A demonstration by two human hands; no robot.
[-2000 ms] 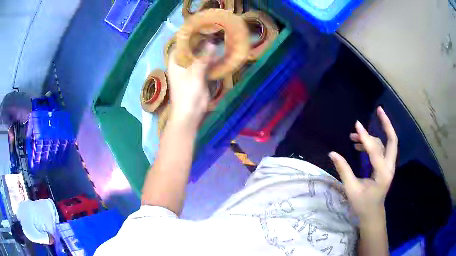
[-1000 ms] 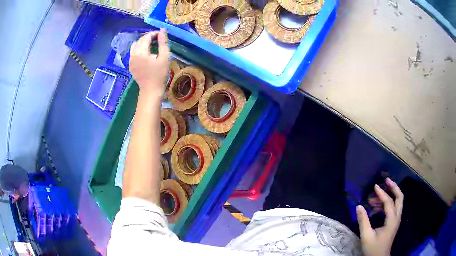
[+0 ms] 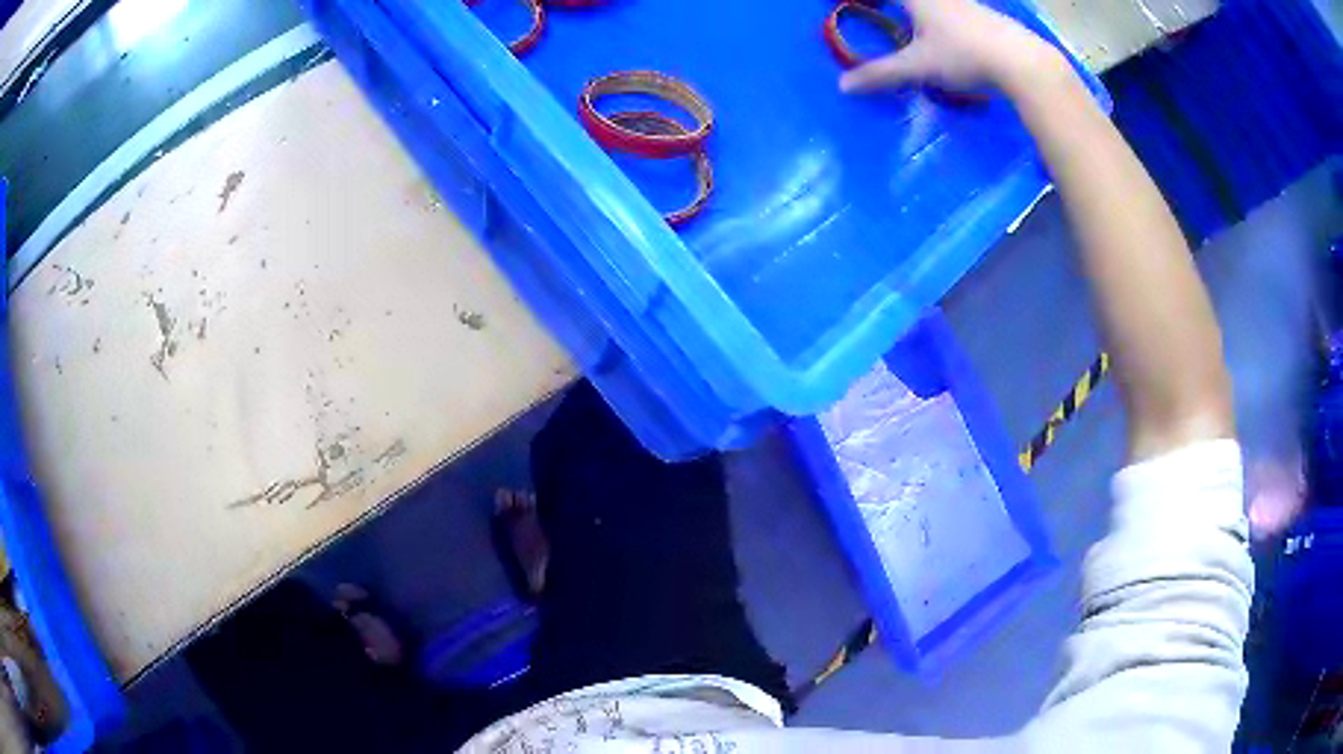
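My right hand (image 3: 935,52) reaches into a blue plastic bin (image 3: 692,339) at the top of the view. Its thumb is spread beside a thin red-edged ring (image 3: 843,40). The fingers are partly hidden at the top edge, so I cannot tell whether they grip that ring. Part of another ring shows beneath the hand. A red ring with a gold-brown inside (image 3: 645,136) lies in the bin, resting on another ring (image 3: 704,189). More red rings are cut off at the top edge. My left hand is not in view.
A scuffed beige tabletop (image 3: 280,339) is left of the bin. A blue bin's rim (image 3: 52,619) shows at the far left. A lower blue bin with whitish film (image 3: 935,494) stands at the right. Yellow-black tape (image 3: 1063,413) marks the floor. A blurred person's hand (image 3: 1275,494) is at the right edge.
The view has swung right, from the green tray and disc bin to the ring bin. My right hand has moved from above my lap into this bin. My left hand has left the picture.
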